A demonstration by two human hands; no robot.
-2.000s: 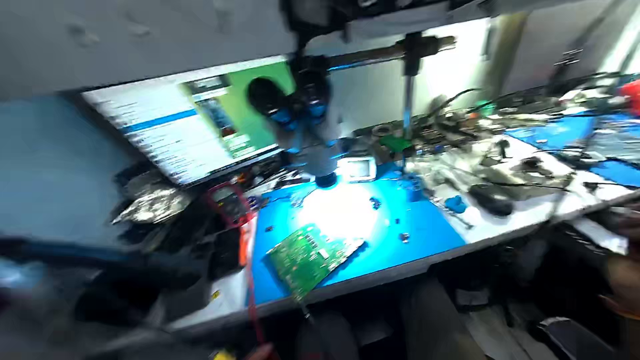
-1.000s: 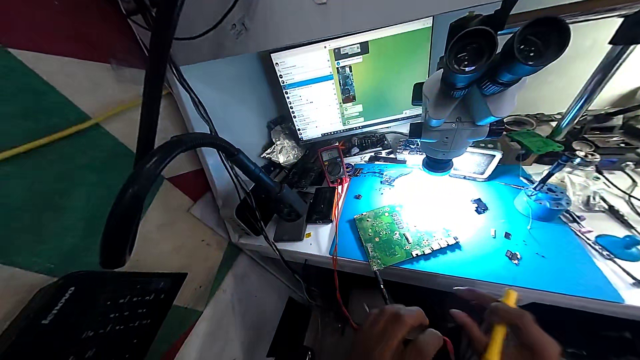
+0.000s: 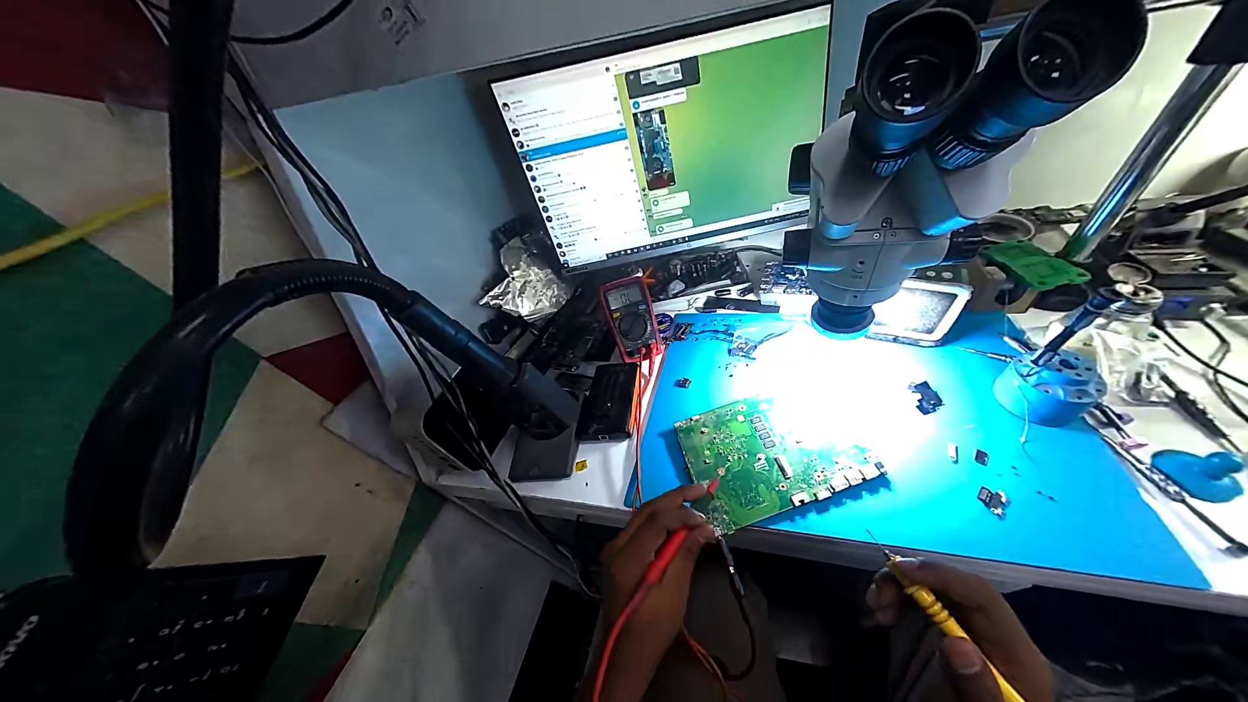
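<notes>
A green circuit board [image 3: 756, 468] lies tilted on the blue work mat [image 3: 1053, 526], close to the mat's front edge. My left hand [image 3: 653, 561] is closed on a red test probe [image 3: 663, 561], whose tip reaches the board's lower left part; whether it touches cannot be told. A cable with a dark plug [image 3: 731, 570] hangs at the board's lower left corner. My right hand [image 3: 965, 624] grips a yellow pen-like tool with a thin tip [image 3: 936, 614], in front of the table edge and apart from the board. The red multimeter [image 3: 632, 317] stands behind, its leads running forward.
A stereo microscope [image 3: 877, 205] overhangs the mat beside a monitor [image 3: 673, 136]. A blue tool holder [image 3: 1051, 388] stands right. Small parts, including a black one [image 3: 926, 397], lie on the mat. A black flexible arm [image 3: 292, 283] and hanging cables occupy the left.
My left hand has moved up to the board's lower left corner. The yellow tool in my right hand now points up and left, farther from my left hand. The view swung left early on.
</notes>
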